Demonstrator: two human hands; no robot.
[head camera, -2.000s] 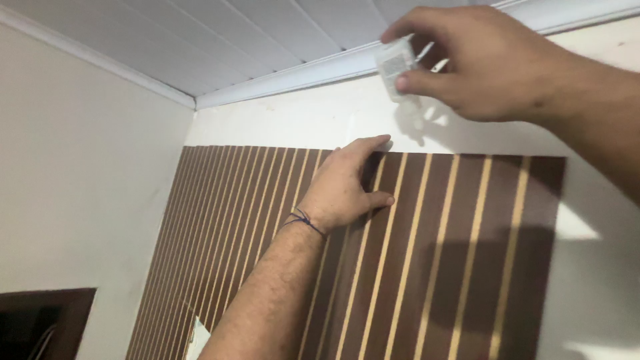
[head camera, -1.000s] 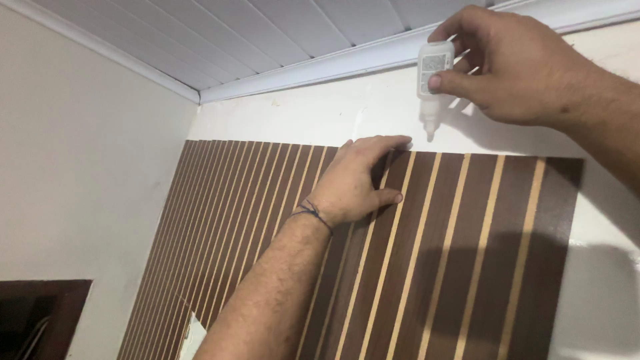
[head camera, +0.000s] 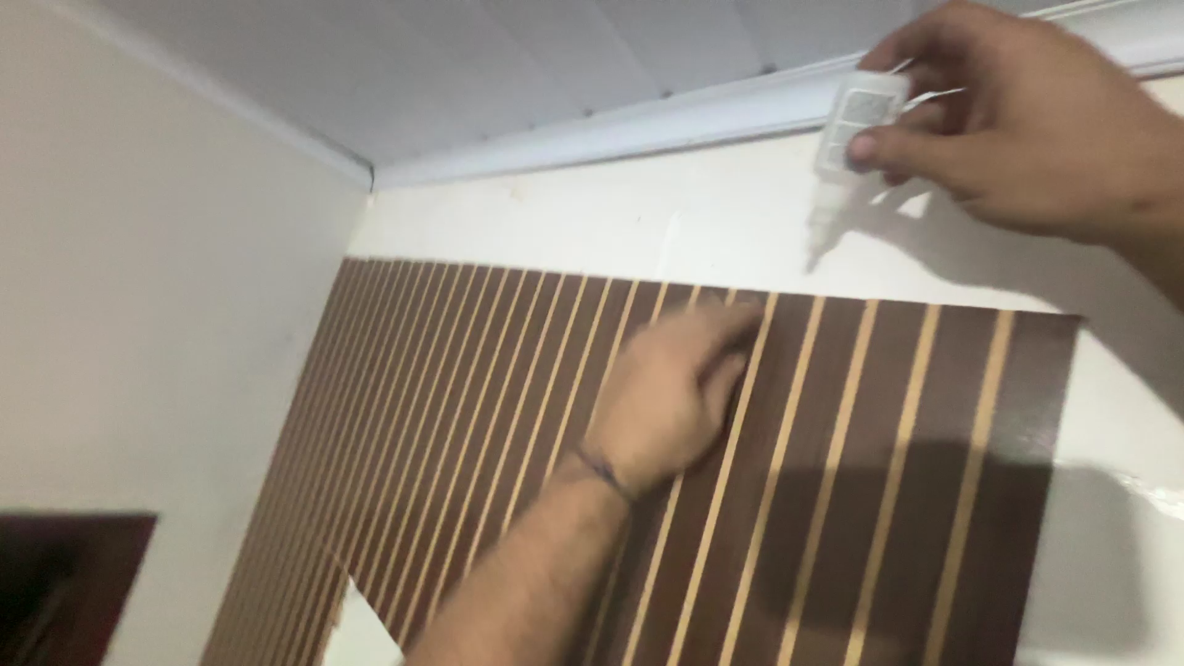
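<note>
My right hand (head camera: 1008, 120) grips a small white plastic squeeze bottle (head camera: 846, 148) between thumb and fingers, its narrow nozzle pointing down just above the top edge of a dark brown sheet with light stripes (head camera: 851, 398). The bottle looks like a glue bottle and bears a label. Against the sheet, near its top edge, rests my left hand (head camera: 671, 388), blurred, with a thin dark cord bracelet at the wrist. Its fingers are bent, and no object shows in it. The sheet covers much of the white wall.
White wall (head camera: 573, 217) shows between the sheet and the ceiling moulding (head camera: 610, 139). At the lower left, a pale pointed area (head camera: 361, 629) interrupts the stripes. A dark-framed opening (head camera: 74, 583) is in the left wall. Shadows fall on the sheet's right part.
My left hand has dropped slightly from the sheet's top edge, and its fingers are more bent. The bottle, tilted in my right hand now, hung more upright one second ago.
</note>
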